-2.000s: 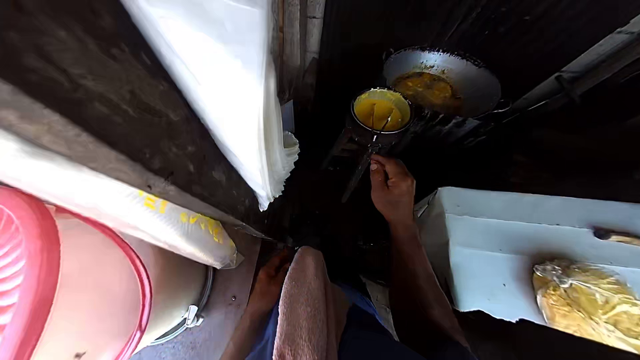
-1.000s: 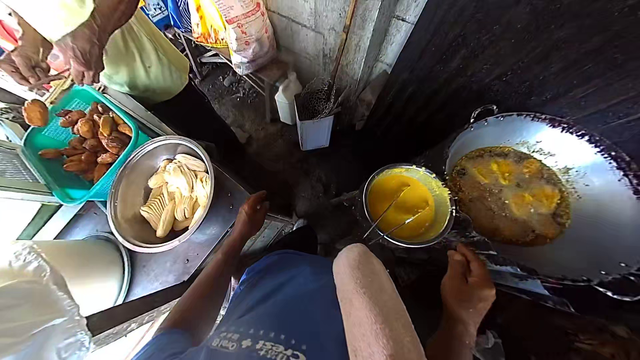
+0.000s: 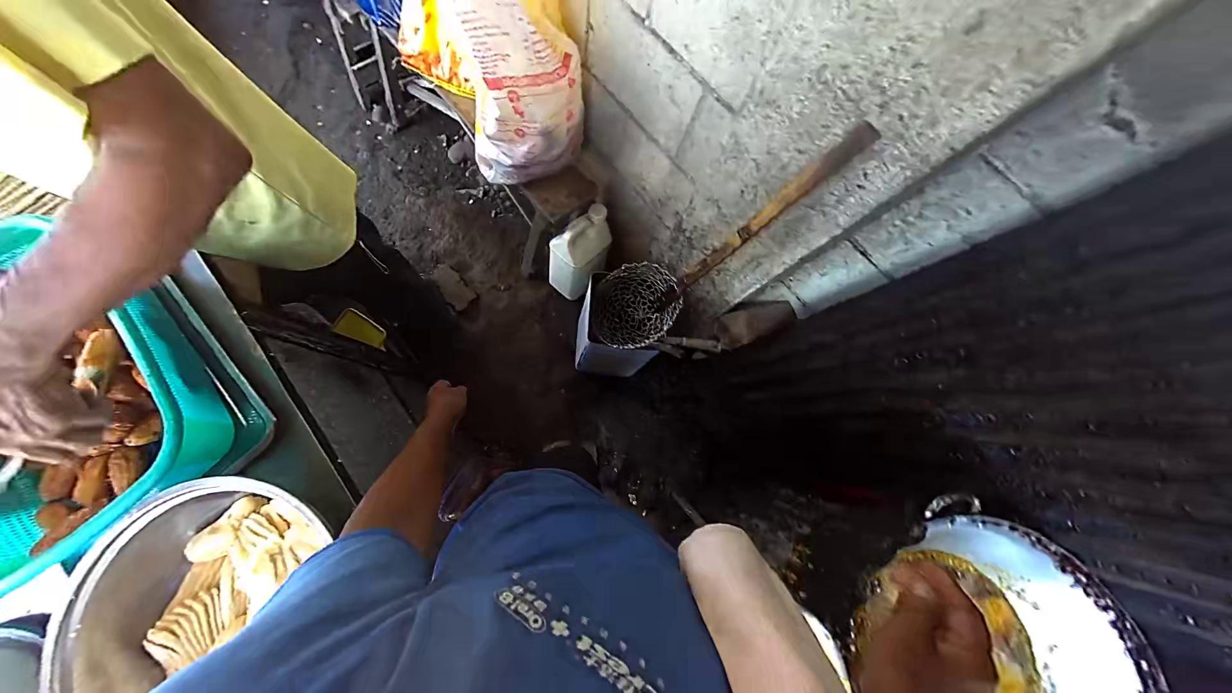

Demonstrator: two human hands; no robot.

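My left hand [image 3: 446, 402] hangs with curled fingers over the dark floor, beside the worktable; nothing shows in it. At the lower right my right hand [image 3: 926, 626] appears in front of a metal wok [image 3: 1068, 597], whose oil holds yellow pieces. Its fingers look bent, and whether they hold anything cannot be told. Only the rim of the pot [image 3: 826, 647] shows beside my towel. A metal bowl [image 3: 87, 597] of pale sliced pieces [image 3: 226, 587] stands at the lower left, next to a teal plastic basket [image 3: 197, 404] of browned fried pieces [image 3: 96, 476].
Another person's arm [image 3: 144, 192] reaches over the basket. A wire-mesh skimmer [image 3: 635, 305] with a long wooden handle rests on a square container [image 3: 611, 358] by the block wall [image 3: 693, 125]. Near it stand a white jug [image 3: 580, 252] and a printed sack [image 3: 525, 96] on a low bench.
The view has swung widely. My right hand, beside the yellow batter pot a second ago, is now in front of the wok. The other person's hand has moved down over the basket.
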